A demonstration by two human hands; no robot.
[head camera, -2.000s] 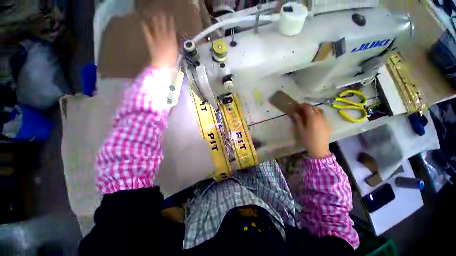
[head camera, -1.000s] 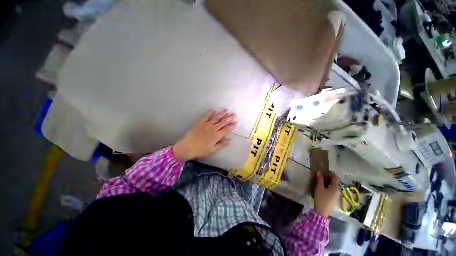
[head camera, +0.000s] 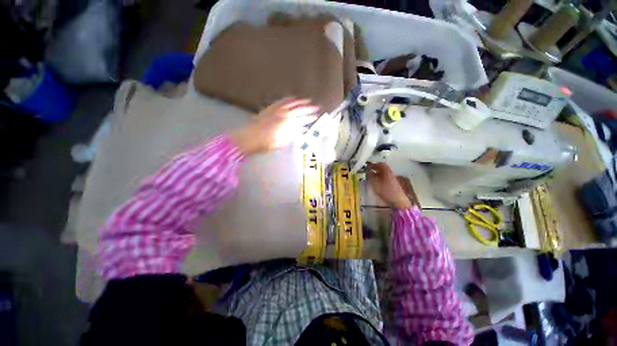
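The large brown panel lies at the back left, partly over the white trough. My left hand is at its near edge beside the bright lamp glow, fingers extended and apart; glare blurs part of it. My right hand is on the machine bed, right of the needle area, its fingertips close to the machine head and partly hidden. A small brown strip shows just right of this hand; whether the fingers hold it cannot be seen. The presser foot is not clearly visible.
The white sewing machine head stands behind my right hand. Yellow tapes cross the bed between my arms. Yellow-handled scissors lie to the right. The white trough is behind, with a control box at back right.
The view has turned back towards the machine. My left hand has moved from the bare pale table up to the brown panel's edge. My right hand has moved left, nearer the needle area.
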